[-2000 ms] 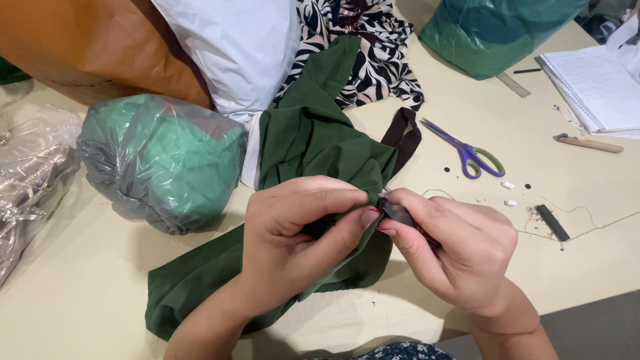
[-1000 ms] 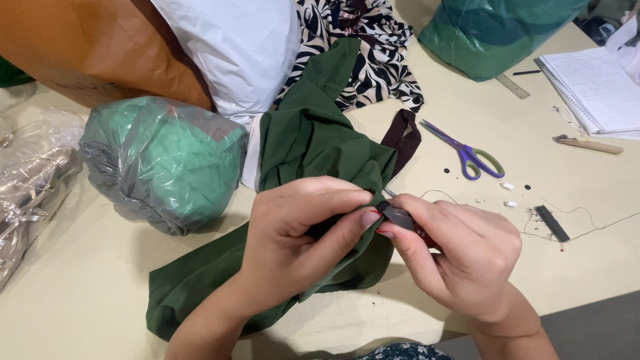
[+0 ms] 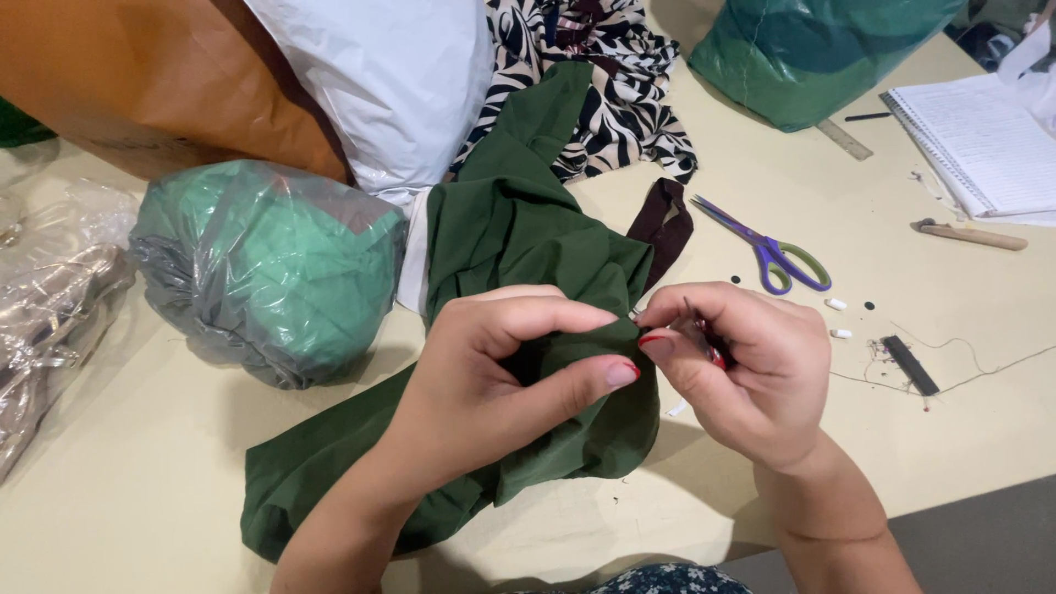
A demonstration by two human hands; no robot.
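Note:
Dark green fabric (image 3: pixel 528 223) lies bunched across the middle of the table and rises to the fingertips of both hands. My left hand (image 3: pixel 511 371) grips its edge between thumb and forefinger. Close beside it, on the right, my right hand (image 3: pixel 742 363) has thumb and forefinger pinched at the same edge. A small tool with a dark blade and a red part (image 3: pixel 708 338) sits in my right palm, mostly hidden by the fingers, so its kind cannot be told. A metal tip shows just above the pinched edge.
Purple-green scissors (image 3: pixel 771 252), a magnetic-looking dark bar (image 3: pixel 910 365) with pins and thread, a wooden-handled tool (image 3: pixel 969 235) and a spiral notebook (image 3: pixel 982 144) lie right. A clear bag of green cloth (image 3: pixel 272 264) sits left; patterned fabric (image 3: pixel 610 124) lies behind.
The fingers of both hands have shifted at the fabric's edge. The tool in my right hand has turned back into the palm, and the black piece between the fingertips no longer shows.

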